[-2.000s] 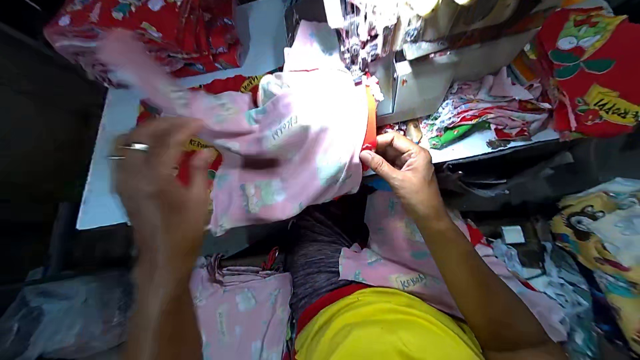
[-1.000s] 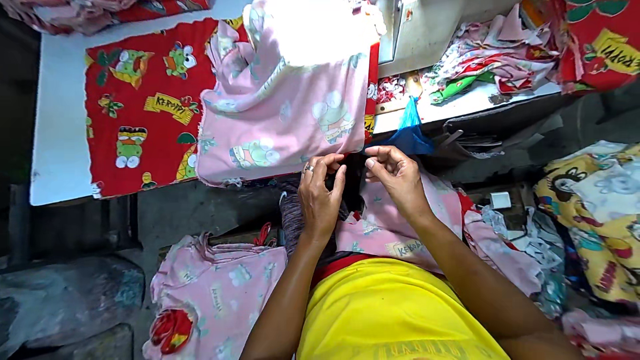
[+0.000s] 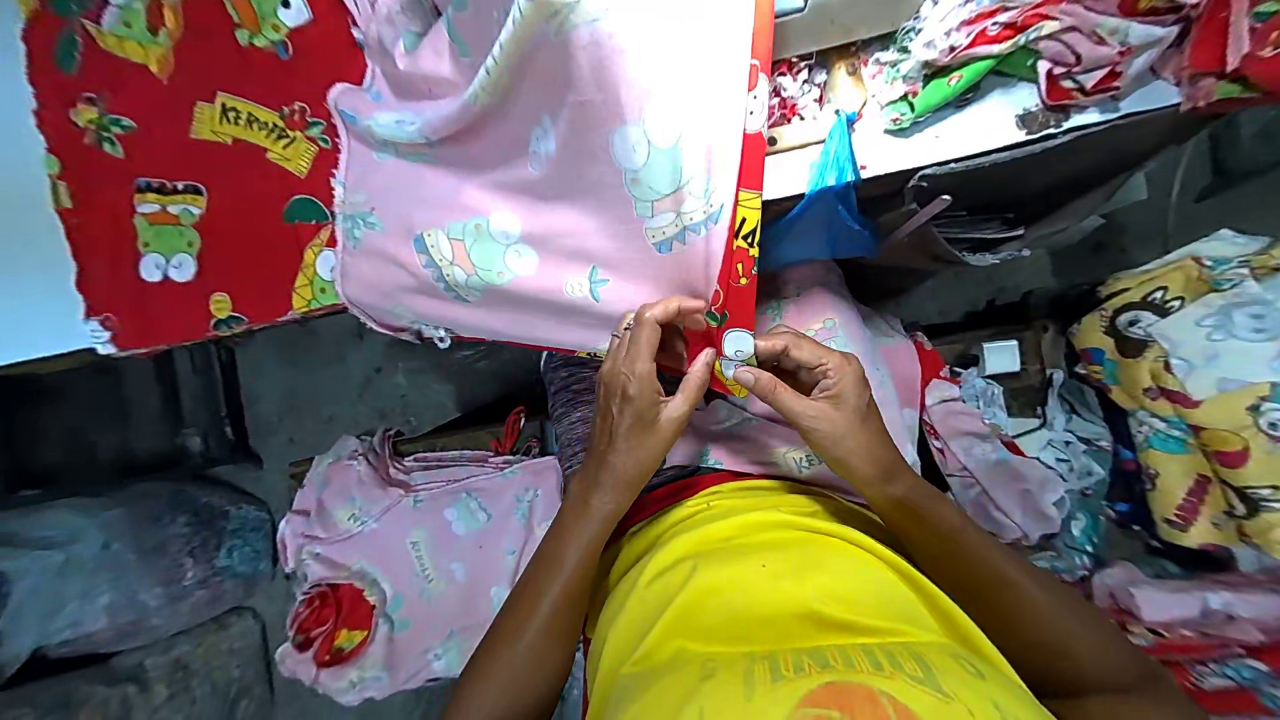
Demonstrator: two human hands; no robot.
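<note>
Pink printed fabric [image 3: 560, 190] lies over red printed fabric [image 3: 110, 240] on the white table, its wrong side seeming to face up. A red strip [image 3: 748, 210] of printed cloth runs down its right edge. At that strip's lower corner, my left hand [image 3: 655, 385] pinches the red cloth between thumb and fingers. Just to the right, my right hand [image 3: 805, 395] holds the same corner, thumb and forefinger closed on it. Another pink printed piece [image 3: 830, 330] drapes over my lap beneath my hands.
A blue plastic bag [image 3: 825, 210] hangs from the table edge below the sewing machine's base [image 3: 840, 25]. Fabric scraps [image 3: 1080, 45] lie on the table at the right. A pink fabric stack [image 3: 430, 560] sits lower left; yellow printed cloth [image 3: 1180, 420] is at the far right.
Both hands have come together at the red edge; two seconds ago the left was blurred over the table's left part. The pink fabric now lies spread over the red cloth. The view has shifted.
</note>
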